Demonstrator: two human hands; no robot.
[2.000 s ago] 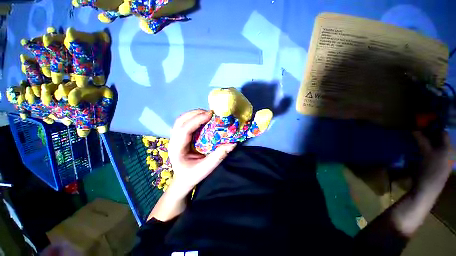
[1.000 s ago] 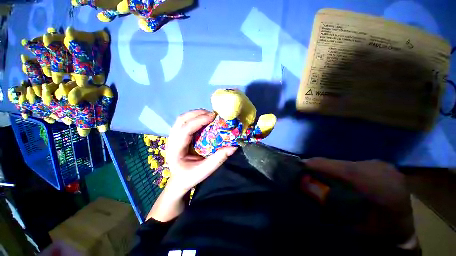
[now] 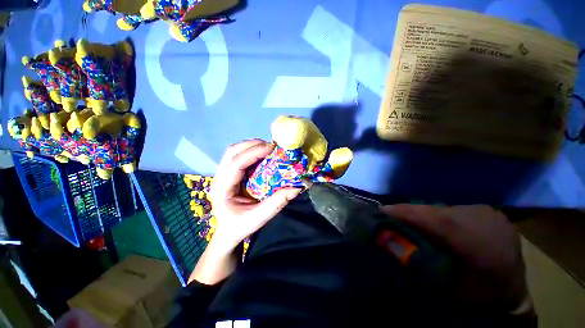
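My left hand [image 3: 240,198] holds a small plush toy [image 3: 279,173] near the table's front edge. The toy has a yellow head and limbs and a red, blue and white print outfit. My right hand [image 3: 468,246] is wrapped around a dark tapered hot glue gun [image 3: 340,208] with an orange-red spot. The gun's tip touches or nearly touches the outfit beside my left thumb. The fingers of my right hand are dim and partly hidden.
A blue-covered table [image 3: 256,70] bears white letters. A printed cardboard piece [image 3: 394,83] lies right. Rows of dressed toys [image 3: 102,70] stand left; more lie at the top [image 3: 186,13]. Below left are a blue basket [image 3: 48,198], a toy crate [image 3: 163,218] and a carton [image 3: 128,288].
My right hand and the glue gun have come from the cardboard at the right to the toy. The left hand keeps its hold on the toy. The view has shifted slightly.
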